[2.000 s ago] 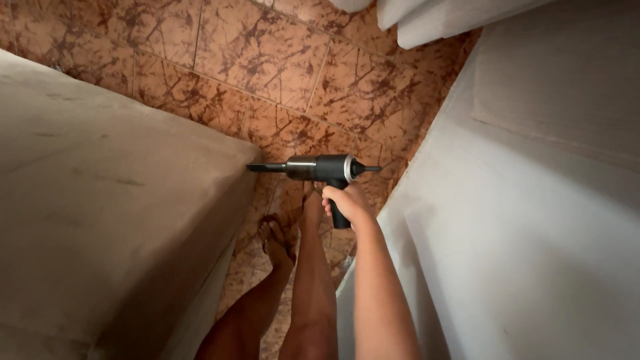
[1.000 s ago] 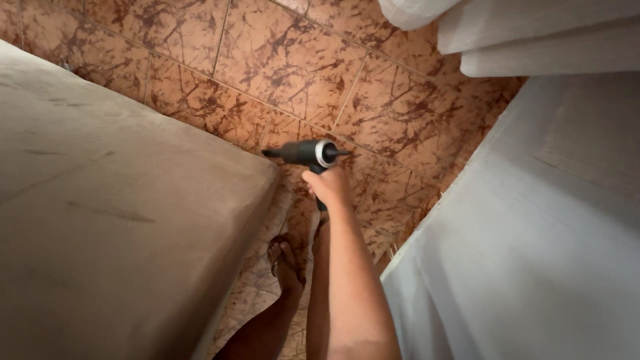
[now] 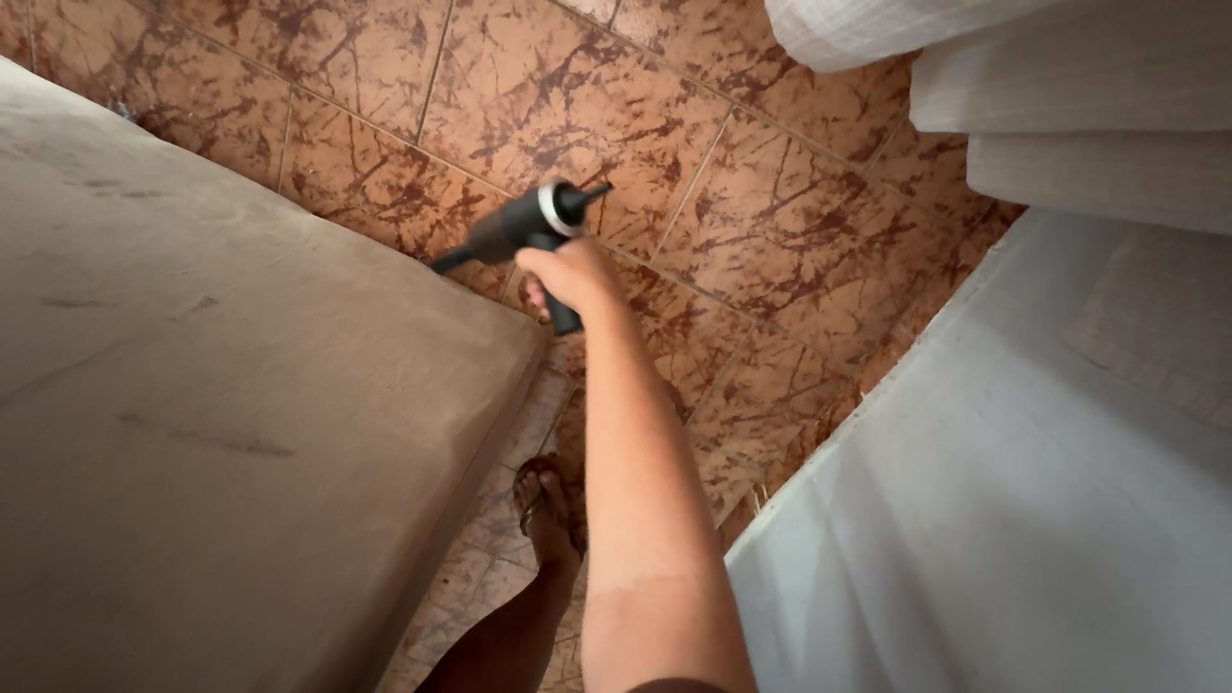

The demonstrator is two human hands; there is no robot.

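Note:
My right hand [image 3: 568,279] grips the black pistol handle of a handheld vacuum or blower [image 3: 510,226], its thumb near the top of the handle. The tool has a silver ring and a short thin tip at its rear, pointing up and right. Its long narrow nozzle points down and left, its end at the edge of a beige padded piece of furniture [image 3: 289,385], above the tiled floor; whether they touch cannot be told. The tool is slightly blurred. My left hand is not in view.
Reddish-brown marbled floor tiles [image 3: 577,106] run between the furniture and a pale wall [image 3: 962,481] on the right. Light curtains [image 3: 1078,87] hang at the upper right. A sandaled foot [image 3: 539,491] stands beside the furniture's corner.
My right hand and the tool have moved along the furniture's edge, past its corner. The tool's nozzle has tilted from nearly level to down and left. The view has shifted.

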